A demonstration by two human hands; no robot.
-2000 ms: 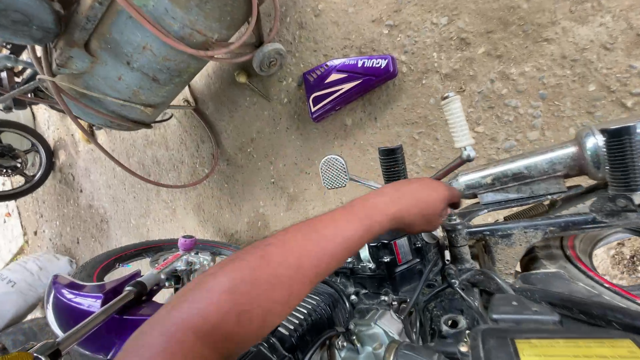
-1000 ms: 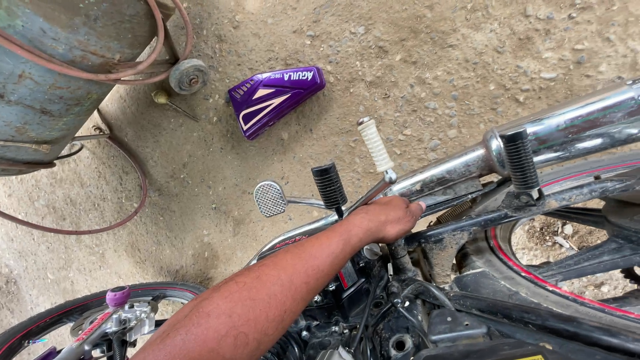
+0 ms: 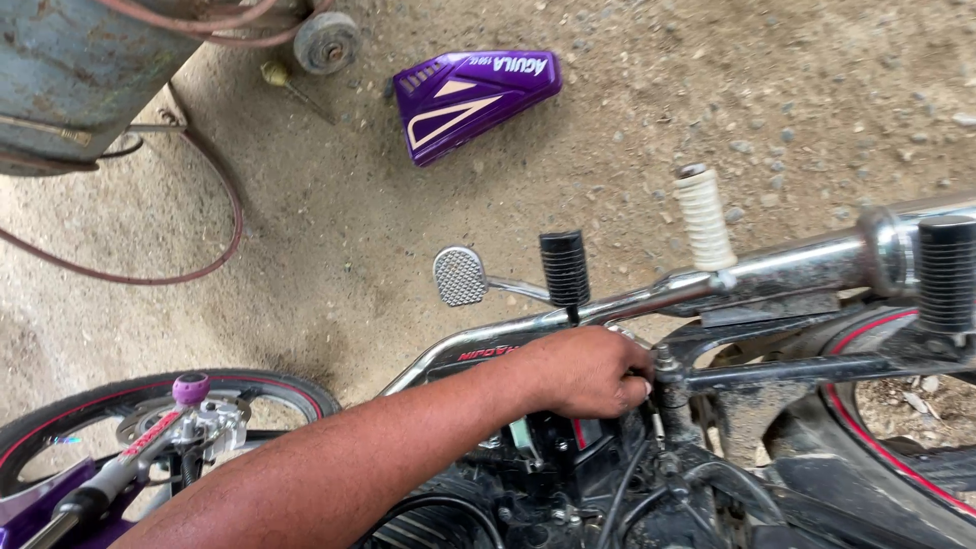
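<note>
My left hand (image 3: pixel 602 374) reaches from the lower left onto the side of the motorcycle, its fingers curled beside the frame bracket (image 3: pixel 669 374), just below the exhaust pipe (image 3: pixel 633 303). What lies under the fingers is hidden, so a grip on a part cannot be confirmed. Above the hand are a black rubber footpeg (image 3: pixel 565 268) and a metal brake pedal (image 3: pixel 460 276). A pedal with a white ribbed rubber (image 3: pixel 705 221) stands up to the right, by the pipe. Engine parts and cables (image 3: pixel 625 488) lie below the hand. My right hand is out of view.
A purple motorcycle side cover (image 3: pixel 480 103) lies on the gravelly ground. At the upper left stand a rusty metal tank (image 3: pixel 84 69) with a small wheel (image 3: pixel 328 43) and a reddish hose (image 3: pixel 229 229). The front wheel (image 3: pixel 305 389) is lower left, the rear tire (image 3: pixel 839 366) right.
My left hand has moved off the base of the white-rubbered pedal's lever, down and leftward relative to the motorcycle, to beside the frame bracket. The view has shifted.
</note>
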